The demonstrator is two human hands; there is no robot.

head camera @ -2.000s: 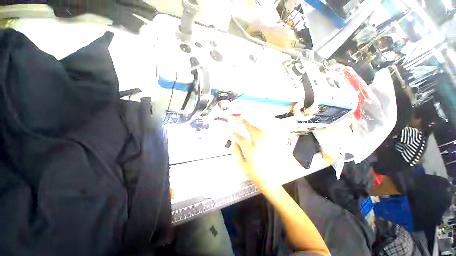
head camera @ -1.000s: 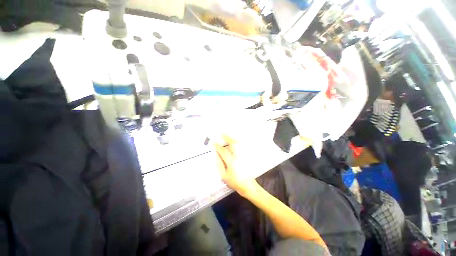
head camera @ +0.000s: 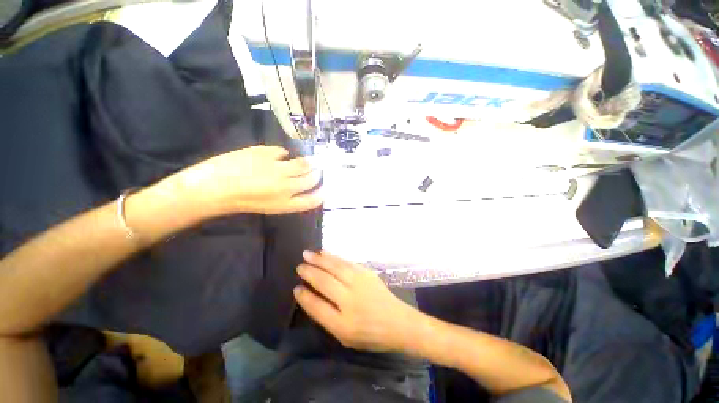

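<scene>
A large dark garment (head camera: 158,275) fills the left side, its straight edge running up to the presser foot (head camera: 309,142) of the white JACK sewing machine (head camera: 489,79). My left hand (head camera: 248,183) lies flat on the cloth just below the needle area, fingertips at the edge. My right hand (head camera: 355,303) is at the same edge nearer the table's front, with its fingertips on the cloth. Whether either hand pinches the cloth is not clear; the fingers look laid on it. A grey tension knob (head camera: 374,85) sits on the machine head.
Small dark scraps (head camera: 426,183) lie on the white table. A red loop handle (head camera: 445,123) shows under the machine arm. A black cloth piece (head camera: 611,206) and a clear plastic bag (head camera: 686,197) are at the right. A measuring strip (head camera: 426,277) runs along the front edge. Dark garments (head camera: 552,330) lie below the table.
My left hand has come into view on the garment. My right hand has moved left from the table to the cloth edge. The view has shifted closer to the needle area.
</scene>
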